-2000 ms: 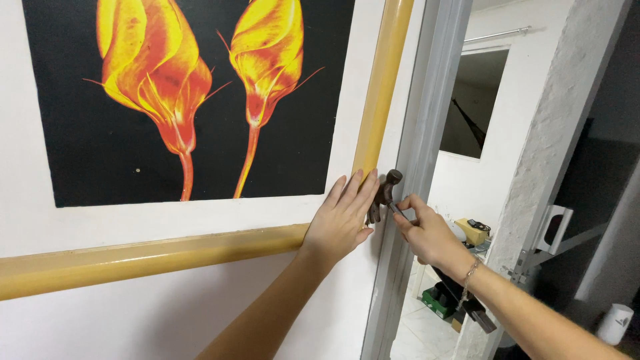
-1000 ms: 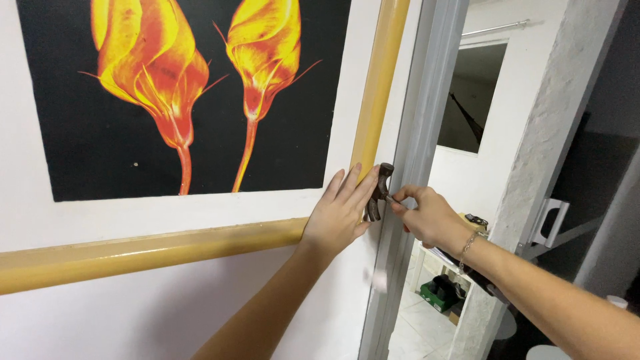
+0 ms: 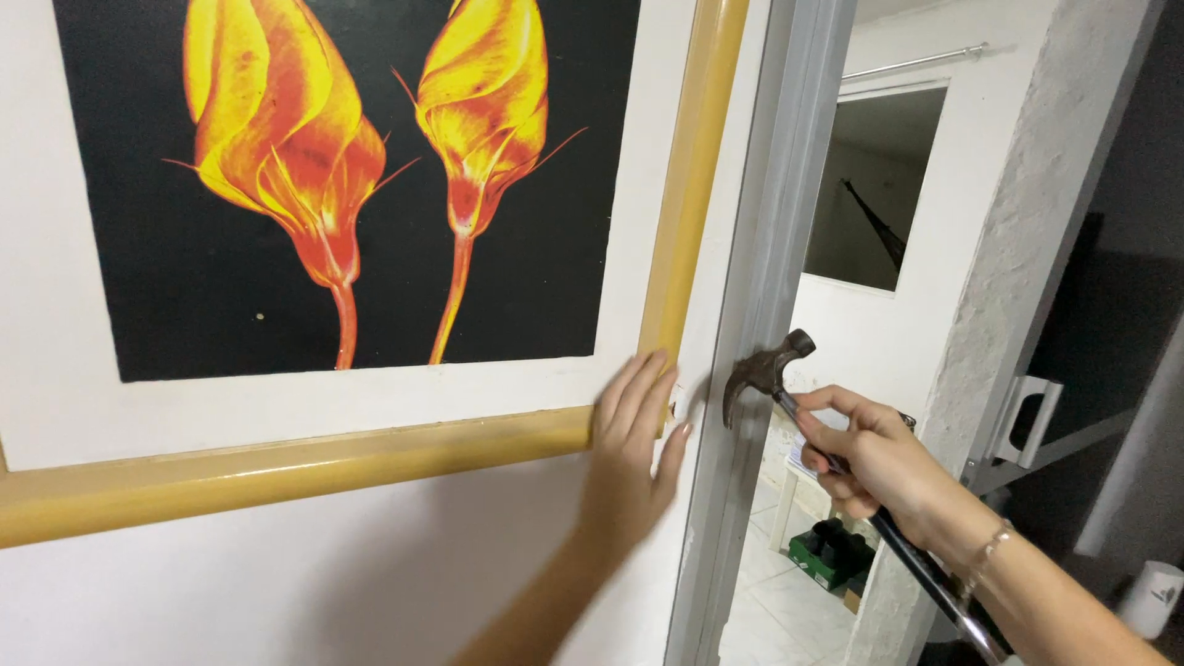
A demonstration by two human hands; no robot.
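My right hand [image 3: 860, 453] grips the dark metal shaft of a claw hammer [image 3: 763, 373] close below its head. The head is in front of the grey metal door frame [image 3: 777, 203], claw pointing left and down. My left hand [image 3: 638, 425] lies with fingers spread on the lower right corner of the yellow wooden picture frame [image 3: 370, 453], holding nothing. Inside the frame, a white mat surrounds a print of two red and yellow flower buds [image 3: 305, 139] on black. A small damaged spot shows on the wall just right of the left fingers.
Right of the door frame, an opening shows a white wall with a mirror or window [image 3: 874, 190] and a metal rod [image 3: 916, 60]. A green box [image 3: 828, 555] with dark items stands on the tiled floor. A rough plaster wall edge [image 3: 994, 222] and a white handle [image 3: 1027, 421] are farther right.
The hammer and my right hand have moved right, away from my left hand and the frame corner. My left hand stays on the corner, its thumb now apart from the hammer.
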